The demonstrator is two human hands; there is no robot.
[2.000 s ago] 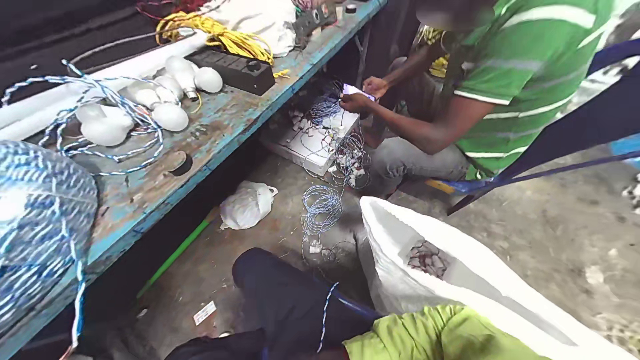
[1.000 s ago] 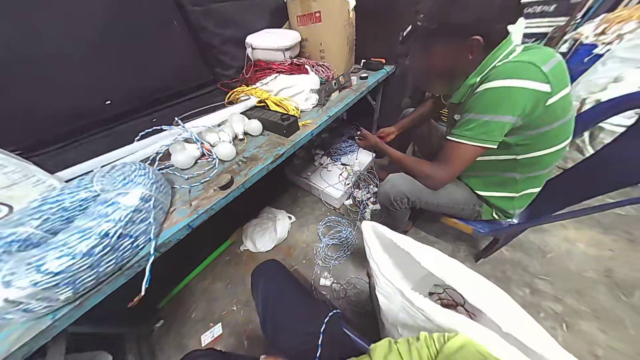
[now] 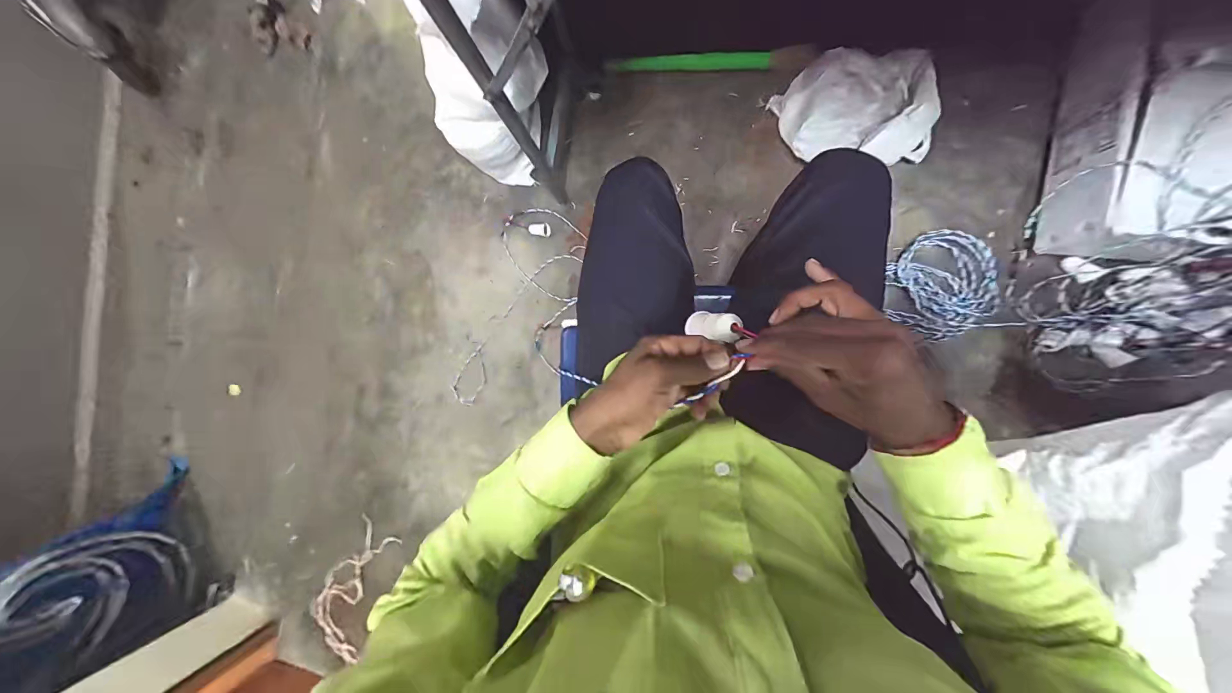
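Note:
Above my lap, my left hand (image 3: 650, 385) pinches a blue-and-white twisted wire (image 3: 714, 387) between thumb and fingers. My right hand (image 3: 847, 361) meets it, its fingertips on the wire's end and on a short red lead. That lead comes out of a small white bulb holder (image 3: 713, 325), which lies just beyond the fingertips over my thighs. The fingers partly hide where the blue-and-white wire and the red lead meet. The wire trails down past my left thigh to the floor, where another white bulb holder (image 3: 540, 230) lies.
A coil of blue-and-white wire (image 3: 945, 279) and a tangled wire heap (image 3: 1145, 298) lie on the right. The white sack (image 3: 1136, 481) stands at my right side. Beyond my knees are a white plastic bag (image 3: 861, 101), a green stick (image 3: 693, 63) and a metal frame leg (image 3: 510, 106).
The view has swung down from the workbench and the seated person to my lap. Both my hands and the white bulb holder now show.

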